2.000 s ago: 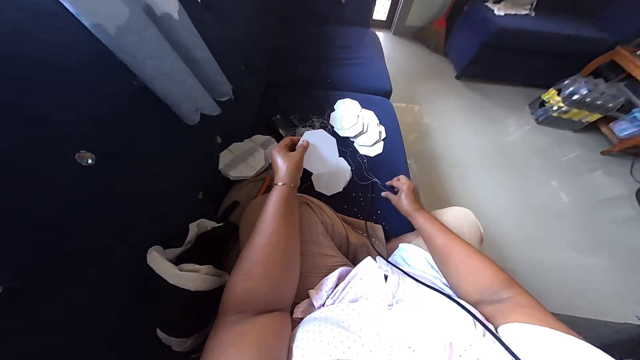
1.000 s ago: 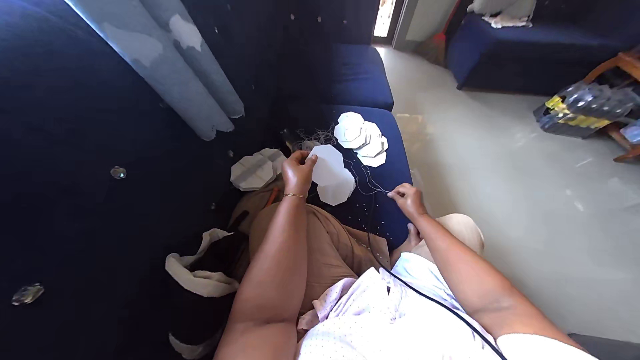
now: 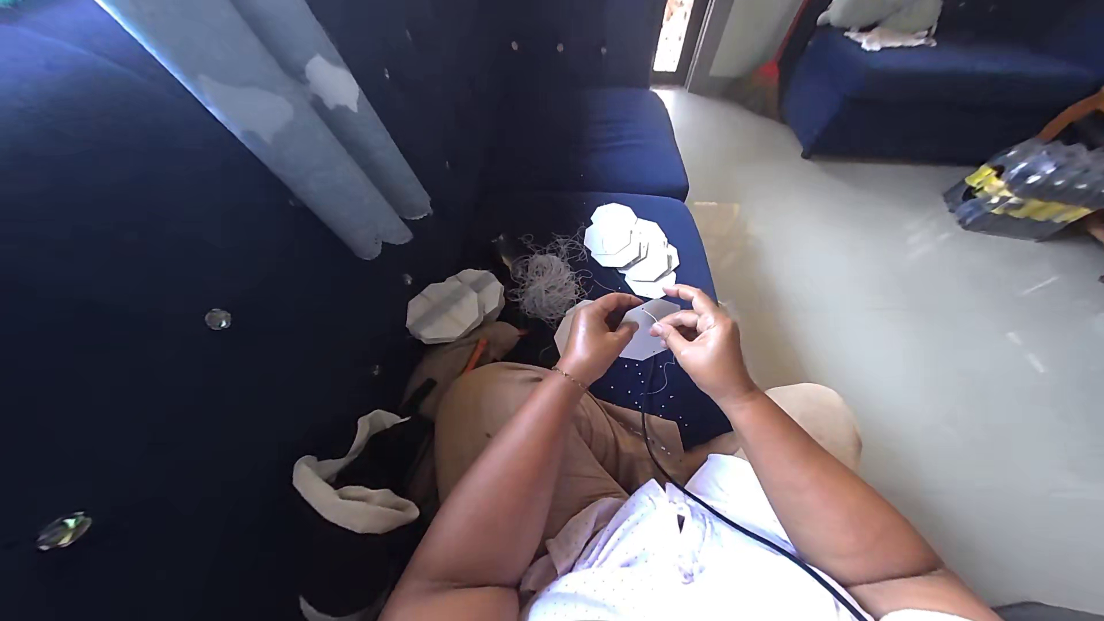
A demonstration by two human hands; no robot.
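Observation:
My left hand [image 3: 599, 335] holds a white octagonal card [image 3: 645, 338] by its left side, above the blue seat cushion. At the card's right side is my right hand [image 3: 703, 336], its thumb and forefinger pinched on a thin white thread [image 3: 653, 317] that lies across the card's face. Another white card [image 3: 565, 326] shows partly behind my left hand. Beyond the hands lies an overlapping pile of white octagonal cards [image 3: 634, 246]. A tangled heap of thin thread [image 3: 548, 285] sits left of it. Small white beads [image 3: 664, 401] are scattered on the cushion below the hands.
More white octagonal cards [image 3: 455, 306] lie at the left by the sofa back. An orange-handled tool [image 3: 475, 354] is near my leg. A black cable [image 3: 724, 517] runs over my shirt. Black and cream fabric [image 3: 358, 483] lies at the left; wrapped plastic bottles [image 3: 1026, 190] stand on the floor.
My right hand has moved left from the cushion's right edge to the card in my left hand. The thread heap now shows more fully.

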